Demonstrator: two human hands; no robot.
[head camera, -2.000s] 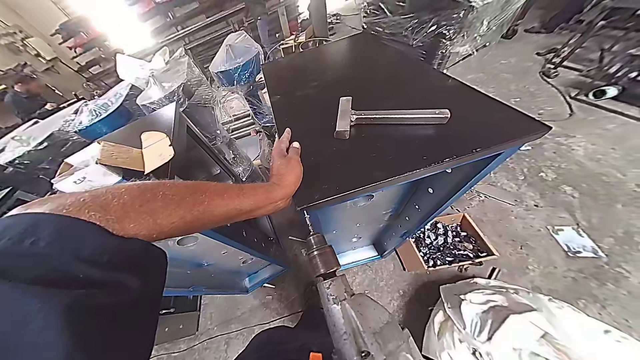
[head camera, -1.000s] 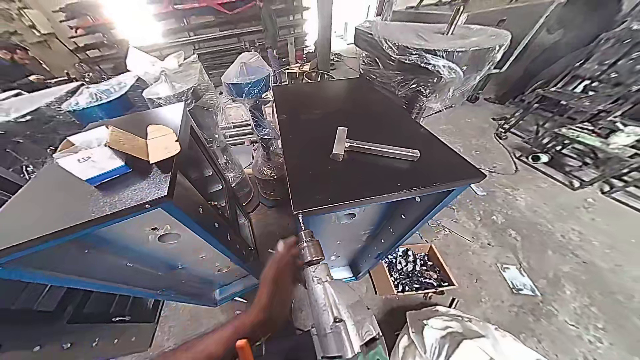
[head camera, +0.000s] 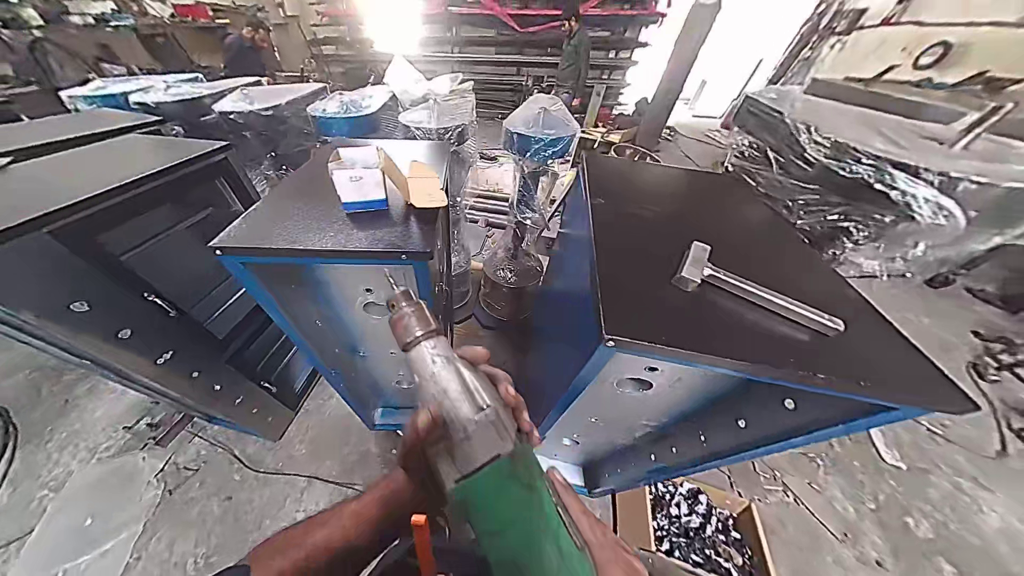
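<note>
A power drill with a green body and bare metal gear housing points up and left, a thin bit in its chuck. My left hand is wrapped around the metal housing, fingers showing on its far side. My right hand grips the green body farther back, partly out of view. Beyond the bit stands a blue-and-black metal cabinet; whether the bit touches it cannot be told. To the right, a second cabinet has a screw at its near top corner. On its top lies a metal hammer.
Small open cardboard boxes lie on the middle cabinet. Another dark cabinet stands left. A carton of small dark parts sits on the floor. Plastic-wrapped items stand behind. A cable crosses the floor. Two people are in the background.
My left hand has left the right cabinet's top edge and now holds the drill housing. The drill has moved left from that cabinet's corner. The view has swung left.
</note>
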